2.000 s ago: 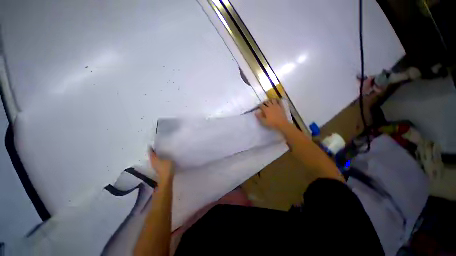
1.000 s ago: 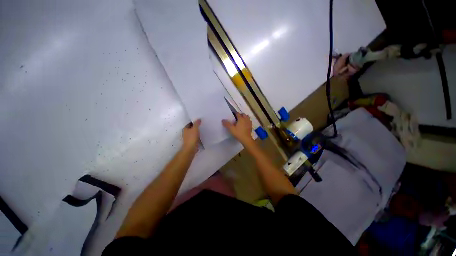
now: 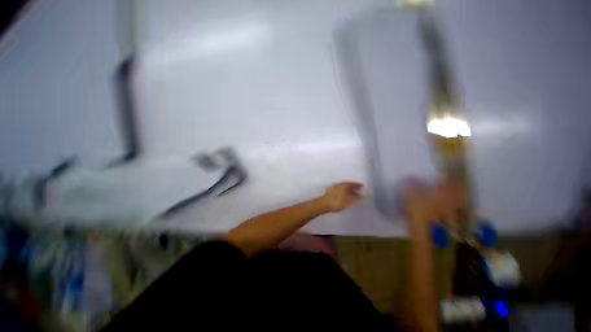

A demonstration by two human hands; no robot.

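The picture is blurred. A long white-topped, dark-edged piece (image 3: 395,97) lies on the white table (image 3: 285,97), beside the brass-coloured rail (image 3: 451,149). My left hand (image 3: 343,196) is just left of the piece's near end; it does not appear to touch it, and its fingers look curled together with nothing seen in them. My right hand (image 3: 431,198) is at the near right end of the piece, by the rail. It is too blurred to tell whether it grips the piece.
White-topped fabric with curled dark-edged strips (image 3: 223,175) lies at the left. A black-edged gap or strip (image 3: 127,107) stands above it. Blue rail ends (image 3: 486,234) and a white device (image 3: 502,269) with a blue light are at the lower right. Coloured cloth lies at the lower left.
The view has swung left. The piece now lies lengthwise along the rail. My left hand has come off its edge, while my right hand stays near its near end.
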